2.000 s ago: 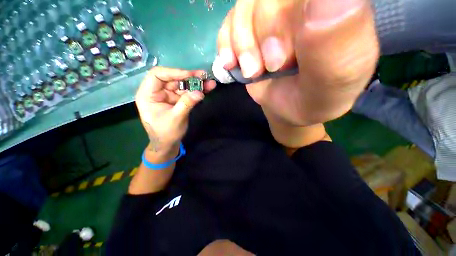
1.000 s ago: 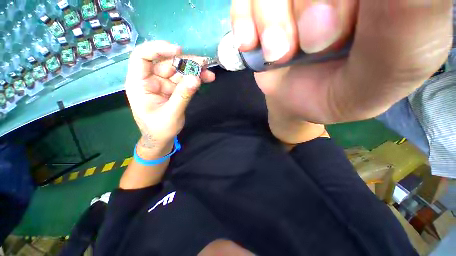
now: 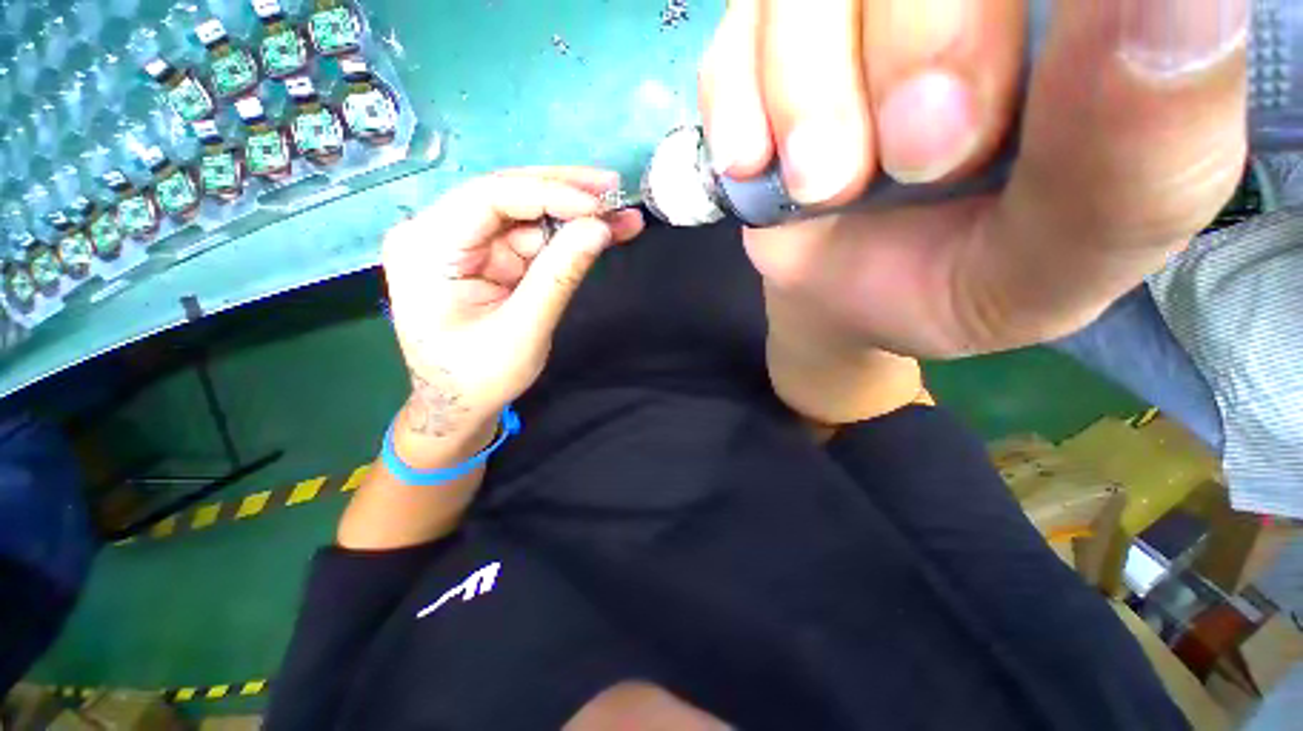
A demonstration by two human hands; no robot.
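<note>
My left hand (image 3: 493, 279), with a blue band on its wrist, pinches a small watch module (image 3: 555, 226) between thumb and fingers. The fingers hide most of the module. My right hand (image 3: 986, 186) is large and close to the camera, wrapped around a dark grey electric screwdriver (image 3: 772, 197) with a pale nose (image 3: 680, 179). The screwdriver's thin bit (image 3: 629, 200) points left and reaches the left fingertips. Whether the bit touches the module cannot be told.
A clear blister tray (image 3: 415, 140) with rows of green-faced modules lies on the green bench (image 3: 486, 86) at upper left. Small screws (image 3: 673, 14) lie at the top. A striped sleeve or garment (image 3: 1236, 357) is at right, above cardboard boxes (image 3: 1143, 471).
The module has turned in my left fingers, so its green face no longer shows. The thumb and fingers have closed around it. The screwdriver stays beside them.
</note>
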